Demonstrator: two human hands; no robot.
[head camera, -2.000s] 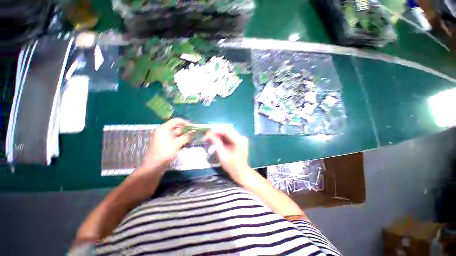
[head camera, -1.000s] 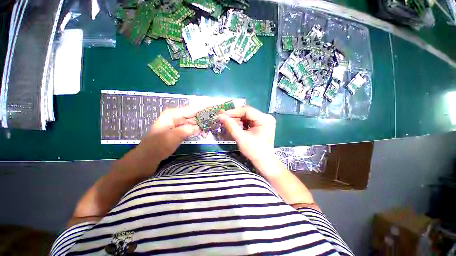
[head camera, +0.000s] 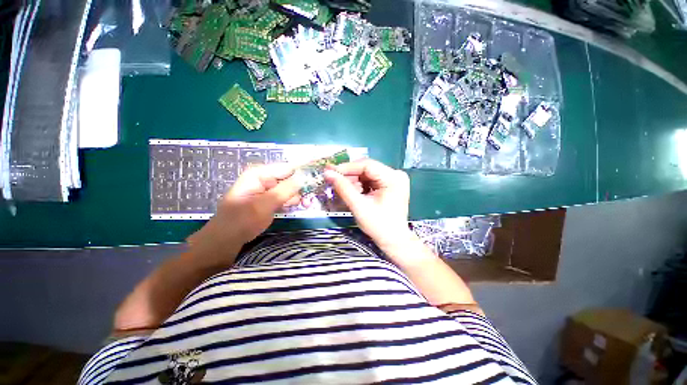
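A small green circuit board (head camera: 336, 159) is held between both hands above the adhesive sheet. My left hand (head camera: 258, 197) grips its left end. My right hand (head camera: 374, 197) has thumb and fingertips on its right part; whether a sticker is at the fingertips cannot be told. The adhesive sheet (head camera: 197, 179), a strip with a grid of grey-brown rectangles and white edges, lies flat below the hands; its right part is partly hidden and glaring.
A loose heap of boards (head camera: 248, 36) lies behind, one board (head camera: 242, 107) in front of it. Another heap (head camera: 471, 98) lies on a clear compartmented tray (head camera: 542, 154). Grey strips (head camera: 44, 98) and a white card (head camera: 100, 98) lie left. An open carton (head camera: 536, 244) stands below the edge.
Over two seconds the view has tilted down and the board has come up into clearer sight. Over the last second the right fingertips have shifted slightly on the board, and the board looks turned a little.
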